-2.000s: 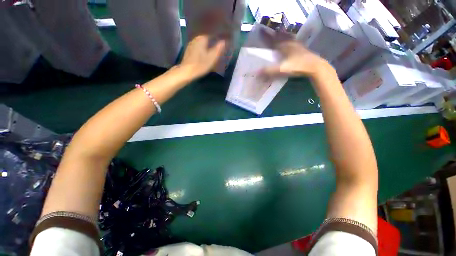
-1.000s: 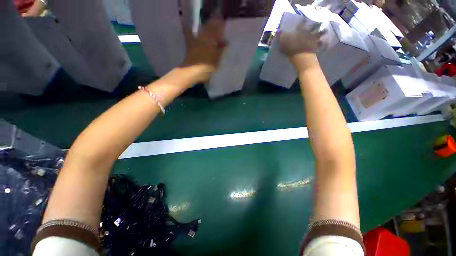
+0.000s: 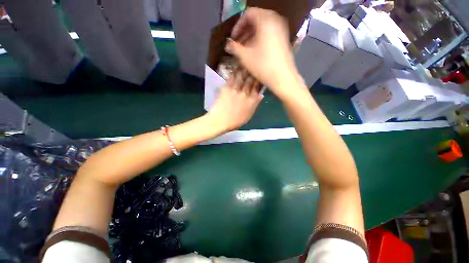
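Note:
An open white gift box [image 3: 212, 90] with raised brown flaps [image 3: 221, 42] stands on the green surface at the top centre. My left hand [image 3: 237, 102] lies at its near side, fingers over the box mouth. My right hand [image 3: 265, 46] is above the mouth, thumb and fingers bent towards each other; whether it holds anything is unclear. Something pale and shiny shows in the mouth, partly hidden by my hands. A loose pile of black USB cables [image 3: 146, 218] lies near my body at the left.
Tall grey-looking cartons [image 3: 115, 41] stand at the upper left. Closed white boxes [image 3: 383, 100] stand in a row at the right. A clear poly bag of cables [image 3: 31, 190] is at far left. A small orange roll [image 3: 449, 150] is at far right, a red bin [image 3: 391, 247] below the edge.
My right hand has left the white boxes at the right and moved over the open box. My left hand has come down to the box's near side. The open box is now between both hands.

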